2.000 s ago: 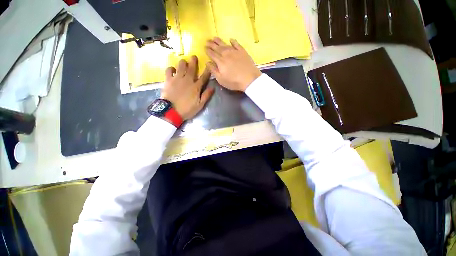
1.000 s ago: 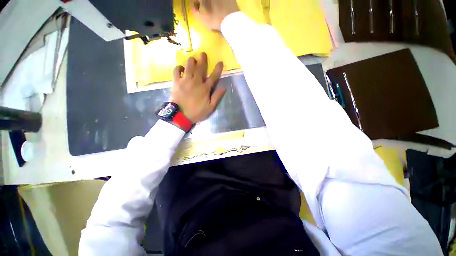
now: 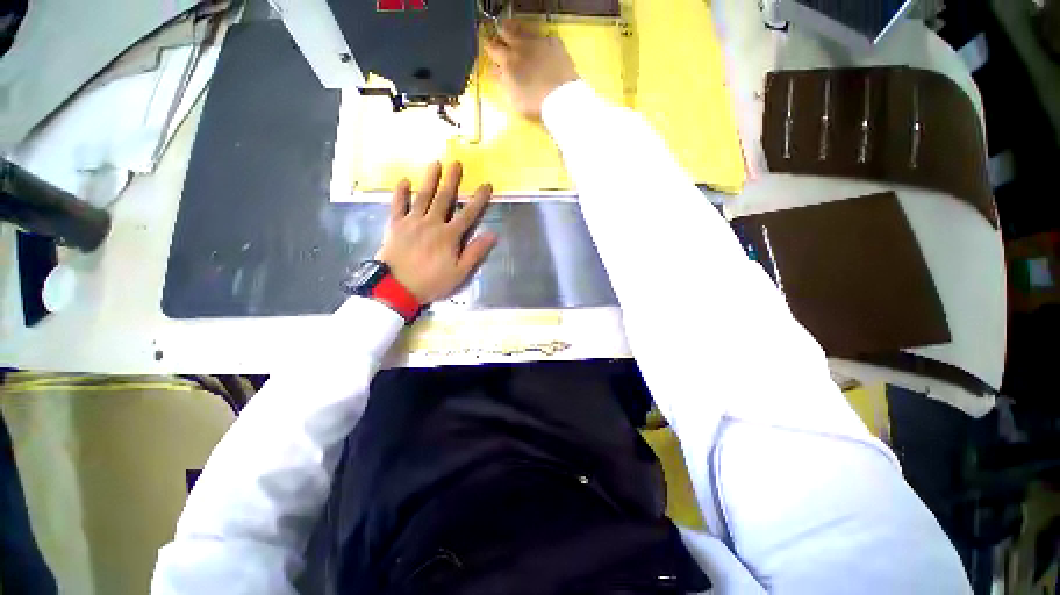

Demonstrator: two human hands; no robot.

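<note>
The yellow bag panel [image 3: 674, 128] lies under the sewing machine head [image 3: 407, 47], on a white base sheet whose edge shows at its left and front. A brown piece [image 3: 581, 6] lies on the panel at the top edge of the view. My left hand [image 3: 432, 242] lies flat with fingers spread, mostly on the dark mat, fingertips near the panel's front edge. My right hand [image 3: 529, 67] reaches forward over the panel beside the machine head, fingers bent near a thin line; whether it grips anything is unclear.
A brown pocket piece [image 3: 854, 273] lies at the right, partly behind my right sleeve. A brown strip with several pale lines [image 3: 883, 122] lies behind it. The dark mat [image 3: 256, 233] covers the table front. A dark cylinder [image 3: 52, 207] is at far left. Panel stacks [image 3: 116, 465] hang below the edge.
My right hand has moved forward from beside my left hand to near the machine head. My left hand stays at the panel's front edge. The view has shifted, showing more at the top.
</note>
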